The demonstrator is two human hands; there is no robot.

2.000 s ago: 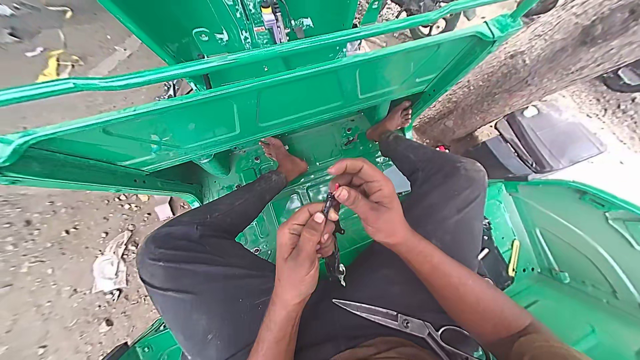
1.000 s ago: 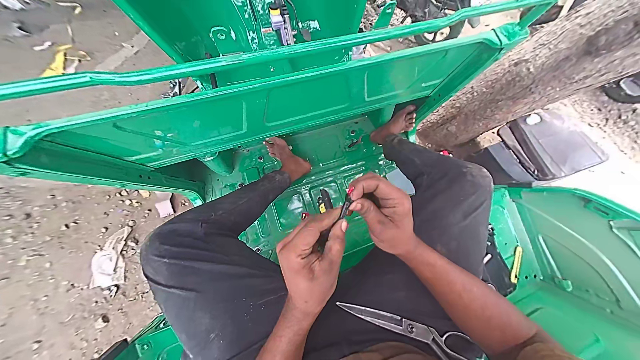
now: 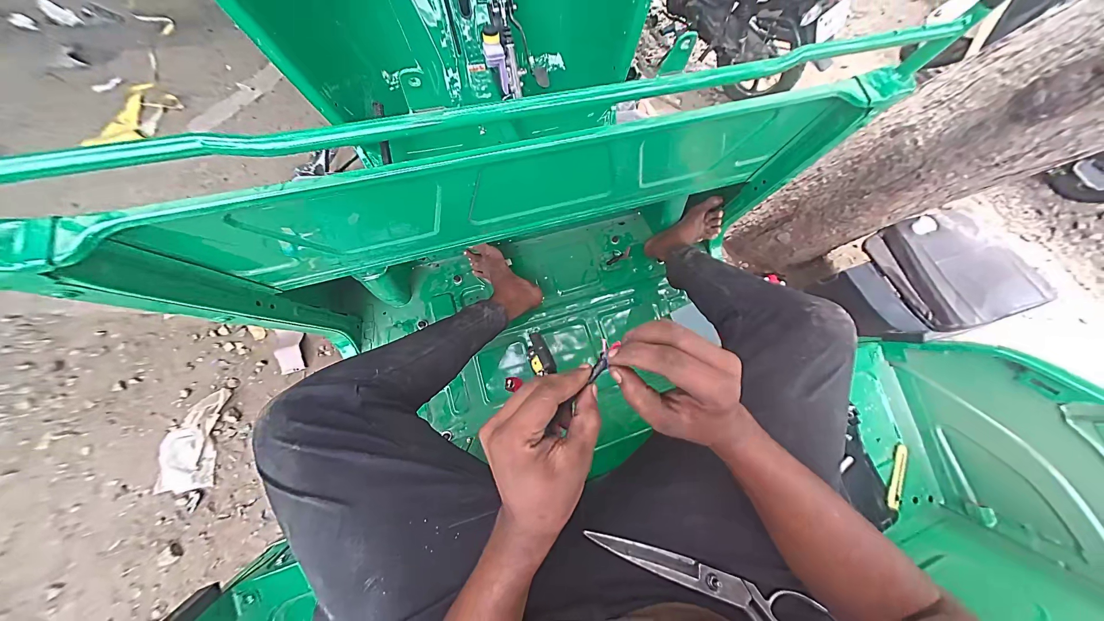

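My left hand (image 3: 542, 431) pinches a thin dark piece, seemingly a taped wire bundle (image 3: 597, 369), between thumb and fingers. Close on its right, my right hand (image 3: 681, 379) holds the upper end of the same piece with its fingertips, where a bit of red shows. The fingers hide most of it. Metal scissors (image 3: 703, 576) lie on my lap below the hands, their blades pointing left. On the green metal floor beyond my left hand are a black and yellow object (image 3: 541, 354) and a small red object (image 3: 513, 384).
A green metal panel (image 3: 535, 185) and a rail (image 3: 345, 136) cross in front of me. My bare feet rest on the green floor. A tree trunk (image 3: 906, 155) and a black seat-like part (image 3: 966, 267) are at right. A yellow-handled tool (image 3: 897, 476) lies at lower right.
Two seconds ago my hands held a longer dark piece upright, one hand above the other. Now they are side by side at the small piece, and the black and yellow object shows on the floor.
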